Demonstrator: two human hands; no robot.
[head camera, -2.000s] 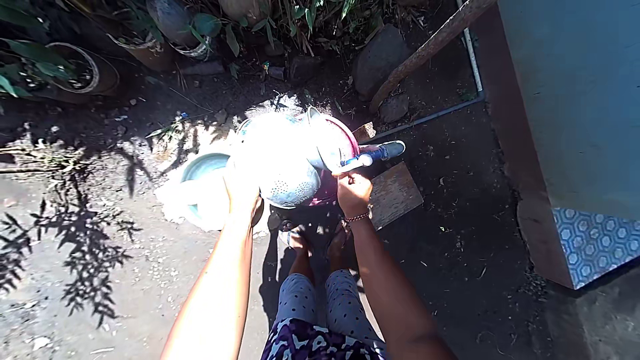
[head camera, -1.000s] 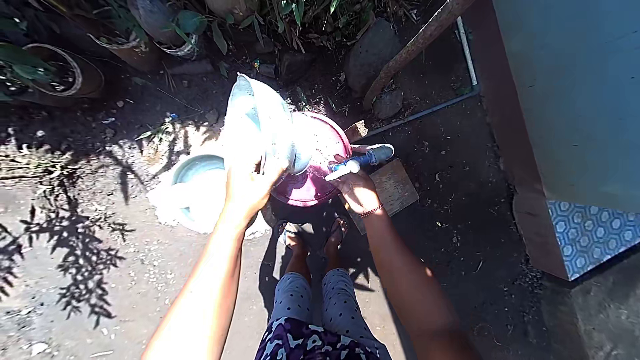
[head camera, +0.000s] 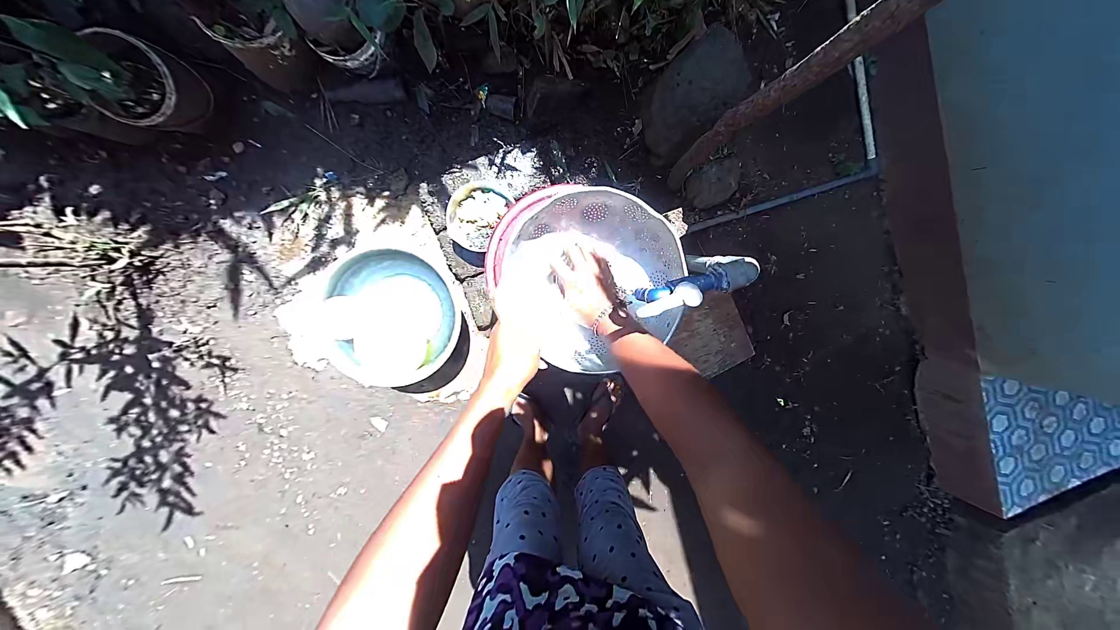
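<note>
A perforated metal colander (head camera: 658, 226) rests over a pink basin (head camera: 500, 254), under a blue-handled tap (head camera: 682, 290). My left hand (head camera: 518, 350) is at the colander's near left rim, washed out by glare, so its fingers are hard to read. My right hand (head camera: 582, 278) reaches inside with fingers spread and pointing down; glare hides what it touches. Left of them stands a pale blue-green basin (head camera: 329, 289) with a bright white thing in it, its kind unclear. A small bowl (head camera: 455, 214) holding pale scraps sits behind, between the two basins.
A flat board (head camera: 722, 337) lies beside the colander on the right. Rocks (head camera: 700, 87), a slanted wooden pole (head camera: 805, 74) and a thin pipe (head camera: 787, 200) are behind. Potted plants (head camera: 166, 87) line the back left. A wall with patterned tiles (head camera: 1046, 437) rises at the right.
My right hand has moved from the tap into the colander. The metal vessel my left hand held tilted above the pink basin is now down over it. The small bowl has come into sight.
</note>
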